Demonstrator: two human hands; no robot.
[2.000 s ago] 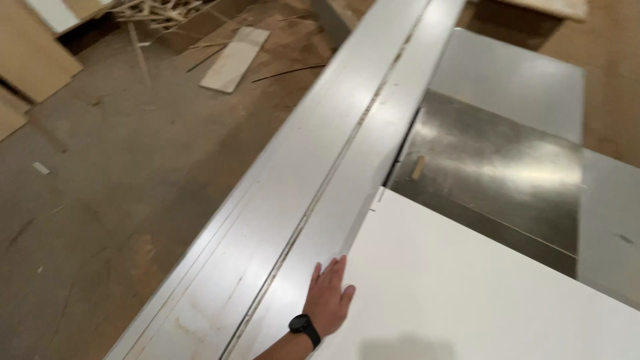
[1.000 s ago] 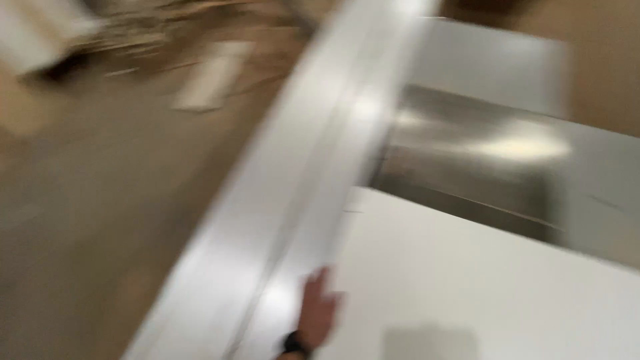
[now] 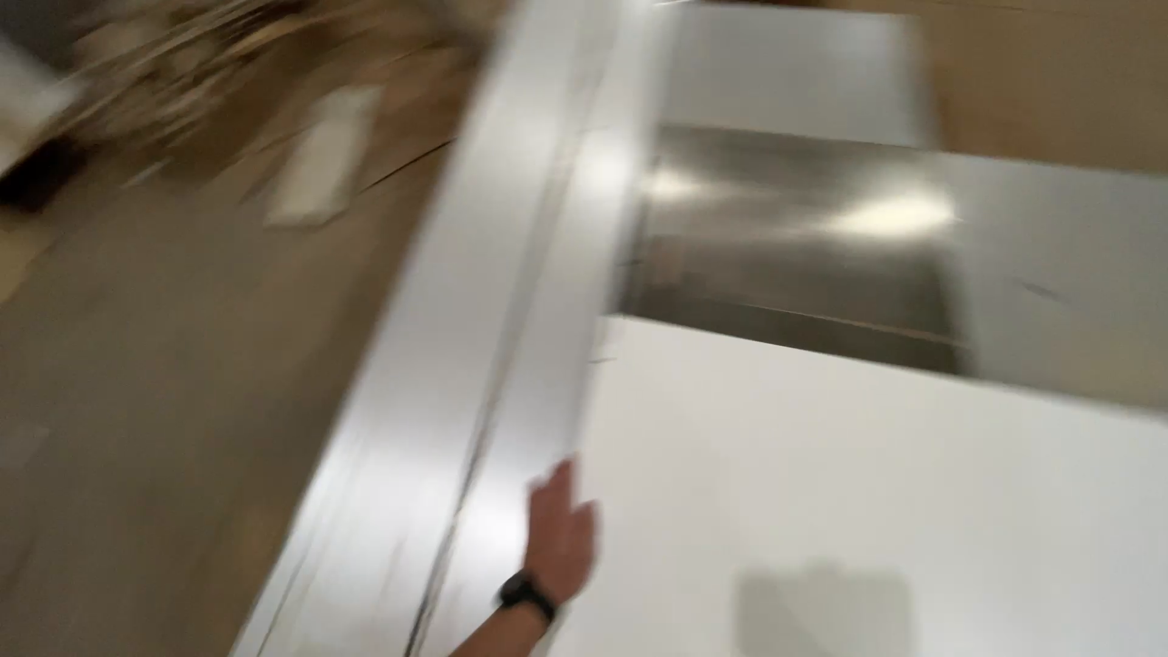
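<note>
My left hand (image 3: 558, 538), a black watch (image 3: 527, 593) on its wrist, lies at the left edge of a large white panel (image 3: 867, 474), fingers stretched forward and nothing grasped. Under and beside it runs the long aluminium sliding table (image 3: 456, 383) of what looks like a panel saw, with a lengthwise groove. Beyond the panel's far edge is the bare metal saw table (image 3: 785, 219), with a small blurred tan piece (image 3: 666, 260) near its left side. My right hand is out of view.
Grey table plates (image 3: 785, 73) adjoin the metal surface at the far side and right (image 3: 1068, 274). On the floor at left lie a pale board offcut (image 3: 324, 155) and a blurred heap of wood strips (image 3: 192, 55). A white object (image 3: 32, 100) stands at the far left.
My left hand stays at the panel's left edge throughout. The view has shifted and turned somewhat. No grasp or release is seen.
</note>
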